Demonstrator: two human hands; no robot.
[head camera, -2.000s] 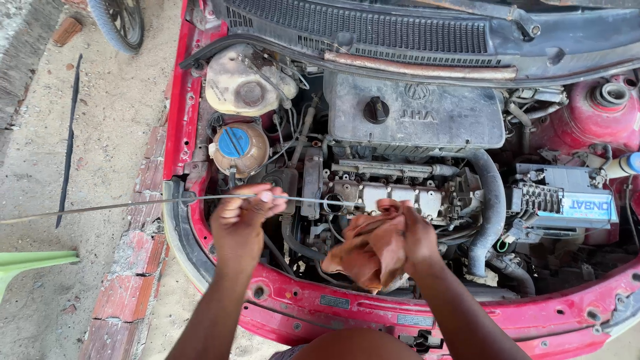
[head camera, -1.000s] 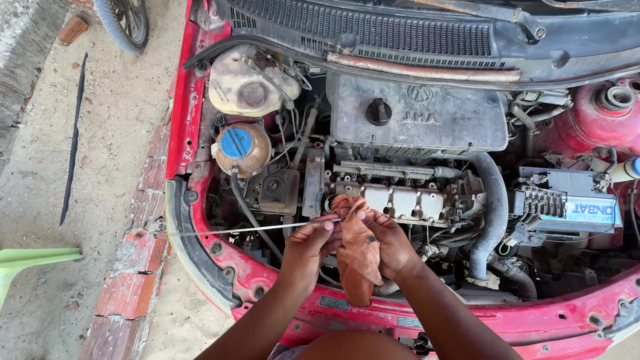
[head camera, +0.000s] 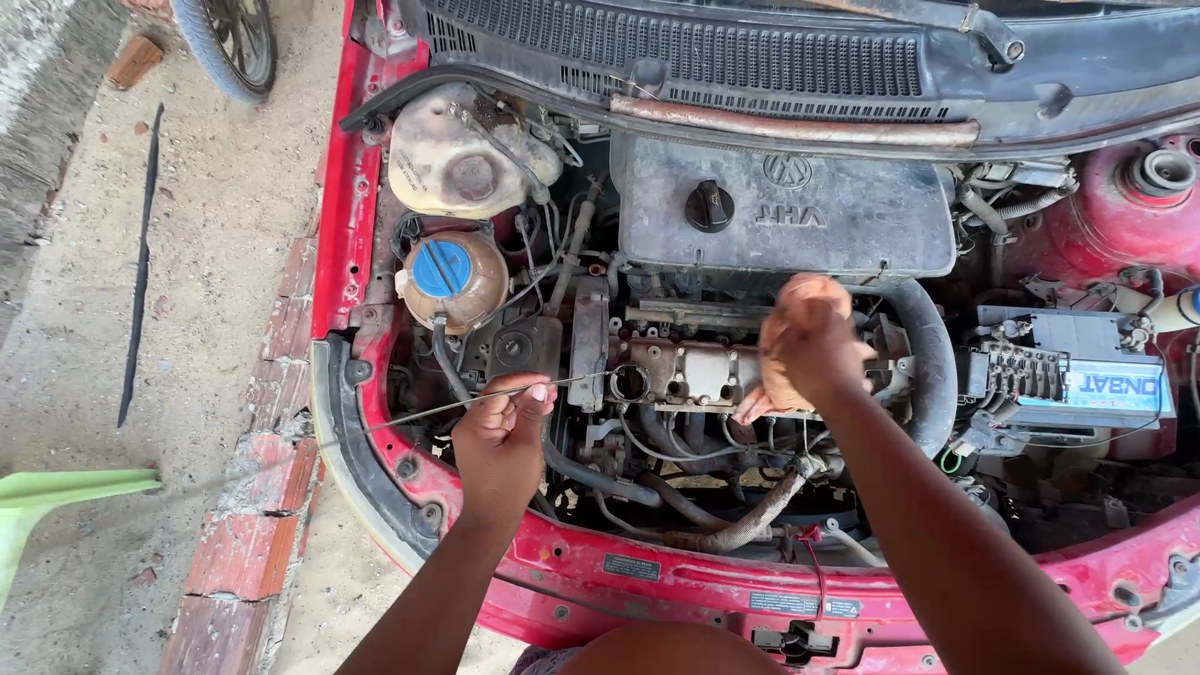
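Observation:
My left hand pinches a thin metal dipstick between thumb and fingers. One end of the stick points toward a round opening at the left end of the engine's cylinder head; the other extends left past the fender. Slightly blurred, my right hand grips a crumpled orange-brown cloth over the right part of the cylinder head. A black oil filler cap sits on the engine's plastic cover, above both hands.
A coolant reservoir with a blue cap stands left of the engine, below a yellowed plastic reservoir. The battery is at the right. Along the front runs the red body panel. Bricks and a bicycle wheel are beside the car.
My right hand has moved right with the cloth, away from my left hand. The cloth was at the dipstick one second ago; now they are apart.

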